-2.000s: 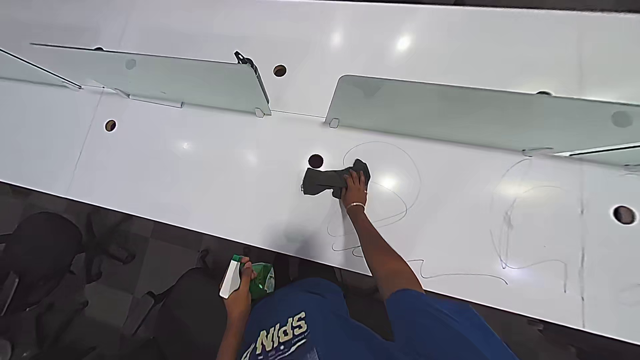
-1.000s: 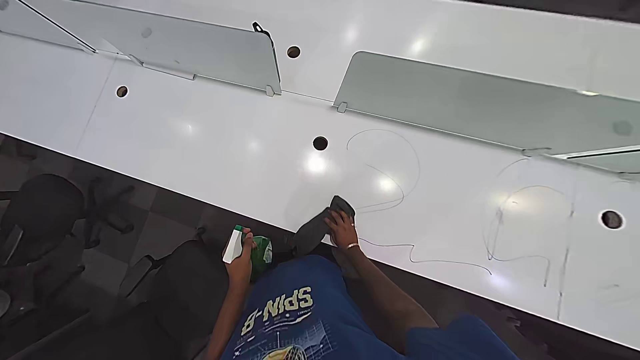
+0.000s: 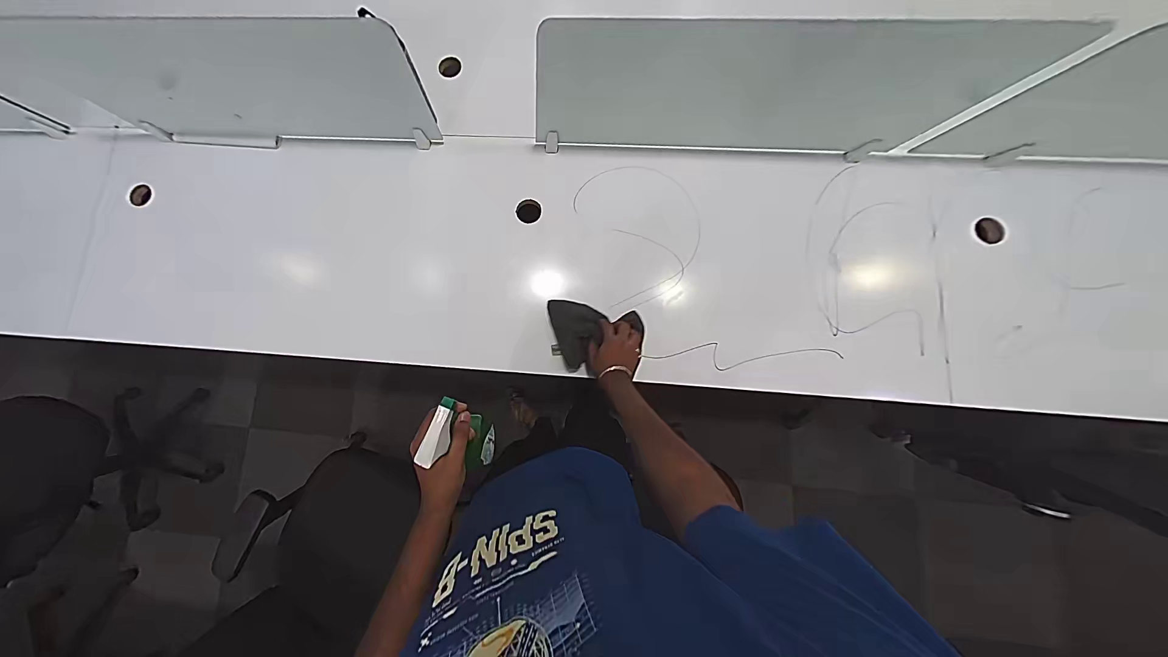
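Note:
My right hand [image 3: 616, 349] presses a bunched dark grey cloth [image 3: 575, 330] onto the white tabletop [image 3: 365, 310], close to its near edge. A pale band circles that wrist. Curved dark lines [image 3: 698, 224] run over the surface above the cloth, and a wavy line [image 3: 776, 354] runs off to its right. Beyond the table's near edge, my left hand [image 3: 443, 447] grips a spray bottle [image 3: 479, 443] with a white and green trigger head and a green body.
Frosted glass dividers [image 3: 776, 87] [image 3: 255, 82] stand along the back of the table. Round cable holes [image 3: 528, 211] [image 3: 989, 230] pierce the top. Black office chairs [image 3: 338, 529] [image 3: 46, 474] stand on the tiled floor at the left.
Two seconds ago the cloth lay by the middle cable hole; my right hand has brought it down to the table's near edge. My left hand still holds the bottle. The view has turned somewhat.

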